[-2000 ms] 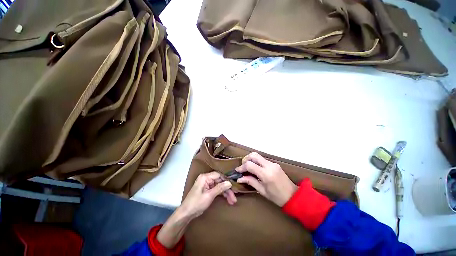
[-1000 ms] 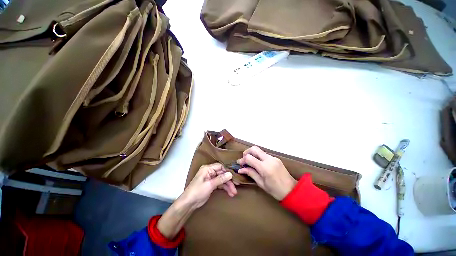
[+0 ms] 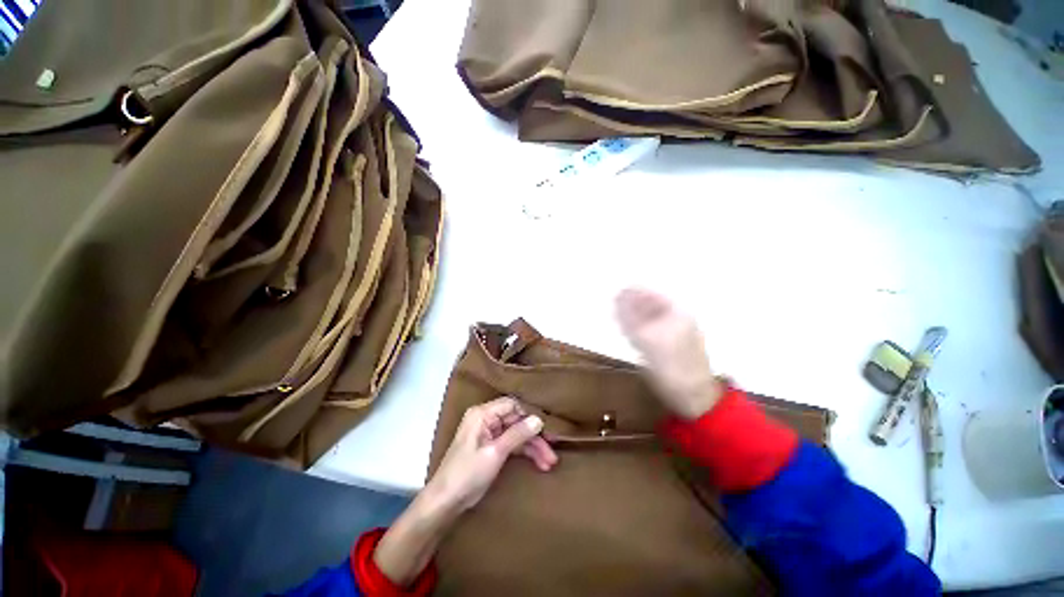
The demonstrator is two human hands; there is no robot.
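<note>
A brown bag [image 3: 583,513] lies flat in front of me, its lower part running out of the picture's bottom edge. A short brown tab with a small metal ring [image 3: 511,341] shows at its top left corner, and a small metal stud [image 3: 607,422] shows near its upper edge. My left hand [image 3: 496,443] pinches the bag's upper seam between thumb and fingers. My right hand [image 3: 667,344] is raised over the bag's top edge and blurred; whether it holds the dark tool cannot be seen.
Brown bag piles lie at left [image 3: 233,233] and far side [image 3: 688,58]. A white power strip [image 3: 593,173] lies beyond the bag. At right are a pale pen [image 3: 908,387], a corded pen [image 3: 931,449], a small squarish block [image 3: 888,366] and a white cup [image 3: 1006,447].
My right hand has left the seam and moved up, away from my left hand, uncovering the metal stud. My left hand stays at the seam.
</note>
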